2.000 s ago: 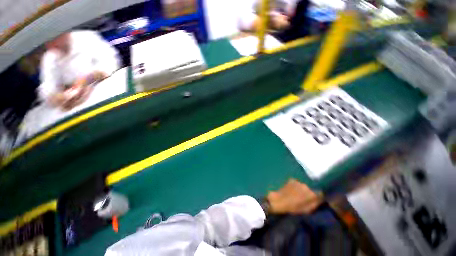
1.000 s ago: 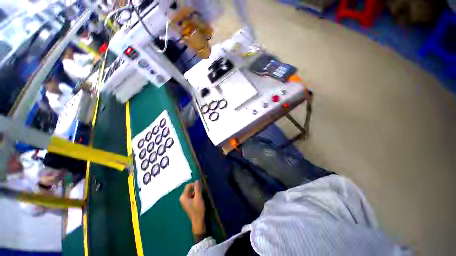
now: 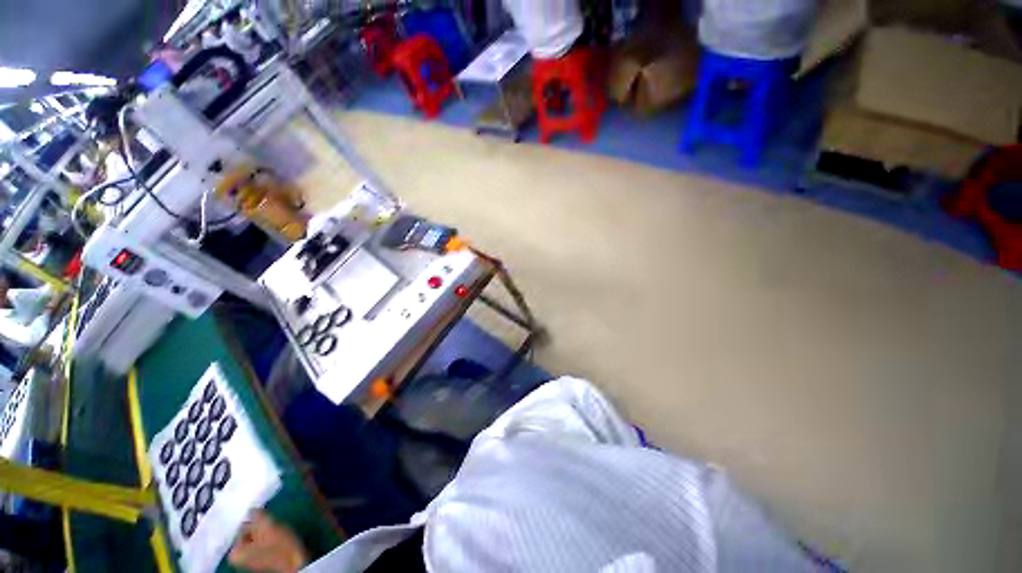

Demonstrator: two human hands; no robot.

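A white foam sheet [image 3: 250, 469] with rows of black rings [image 3: 198, 449] lies on the green bench at the lower left. My left hand [image 3: 267, 545] is at the sheet's near corner, small and blurred; I cannot tell if its fingers hold anything. My right hand is not in view; my right sleeve shows at the bottom centre. The white robot table [image 3: 361, 359] carries several loose rings [image 3: 325, 331] at its left, a black fixture [image 3: 324, 255], and a dark teach pendant [image 3: 418, 233]. The brass dispensing head [image 3: 266, 203] hangs by the fixture.
A yellow post [image 3: 70, 488] crosses at the far left. A white controller box with red digits [image 3: 126, 260] is on the gantry's left. Red stools [image 3: 566, 96], a blue stool [image 3: 734, 107] with a seated person, and cardboard boxes [image 3: 941, 94] stand at the back.
The view has swung to the right, so the bench, ring sheet and machine sit farther left. My left hand now appears at the sheet's near corner, where before it was just beside it.
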